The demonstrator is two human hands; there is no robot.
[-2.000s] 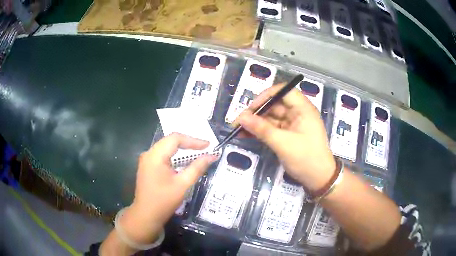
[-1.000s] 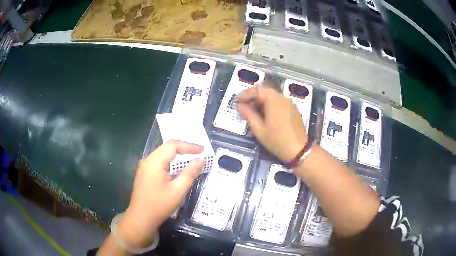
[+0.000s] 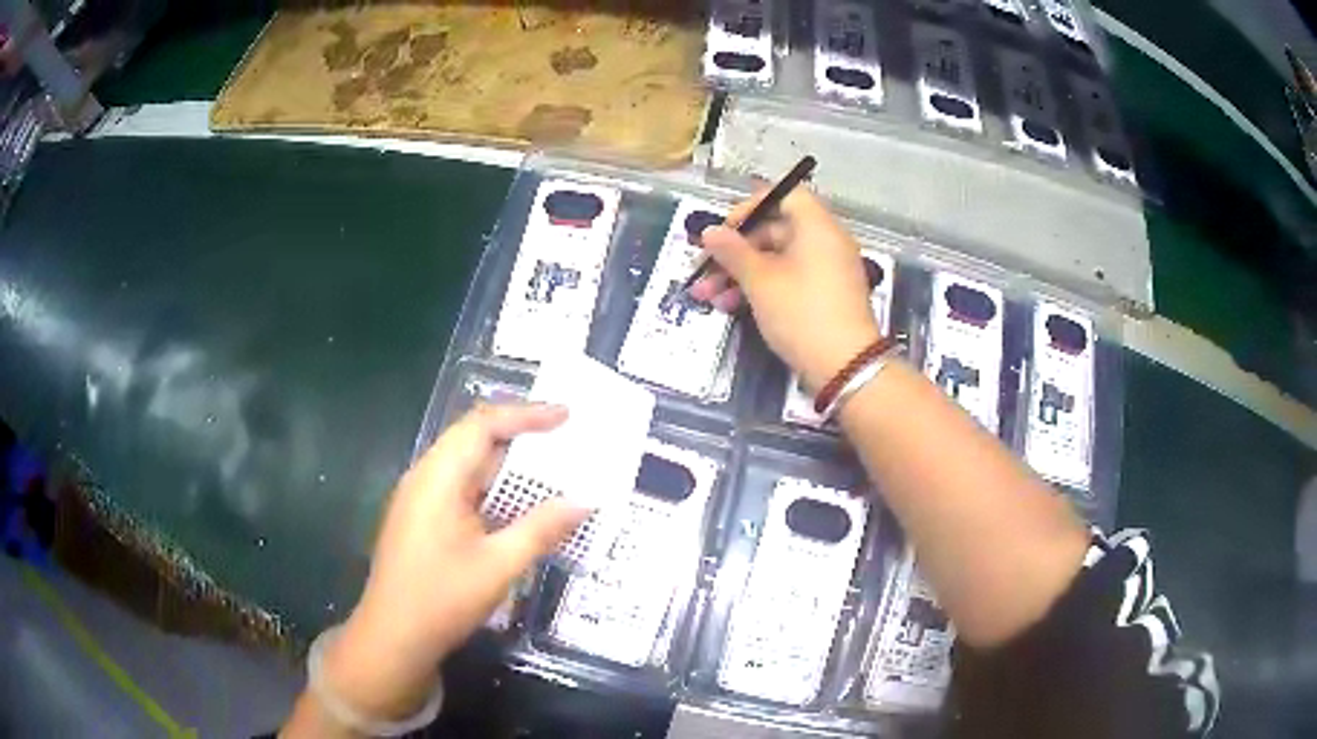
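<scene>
My right hand (image 3: 802,289) holds slim black tweezers (image 3: 773,198), tip down over a white carded pack (image 3: 679,339) in the back row, second from the left. Whether the tip touches the card, or carries a sticker, I cannot tell. My left hand (image 3: 459,527) holds a white label sheet (image 3: 595,426) with rows of dark dots by its lower left part, between thumb and fingers. The sheet is above the left part of the clear blister tray (image 3: 470,378) and partly covers a front-row pack (image 3: 614,614). The right hand partly covers the third back-row pack.
The tray lies on the dark green bench (image 3: 260,289). Beyond it are a stained brown board (image 3: 477,72) and a pale panel (image 3: 939,195). Another filled tray (image 3: 903,108) lies at the far side. More packs (image 3: 1062,390) sit at the tray's right.
My right hand went from the label sheet to the second back-row pack, and the tweezers' tip now points down there. The label sheet in my left hand has turned and lies flatter.
</scene>
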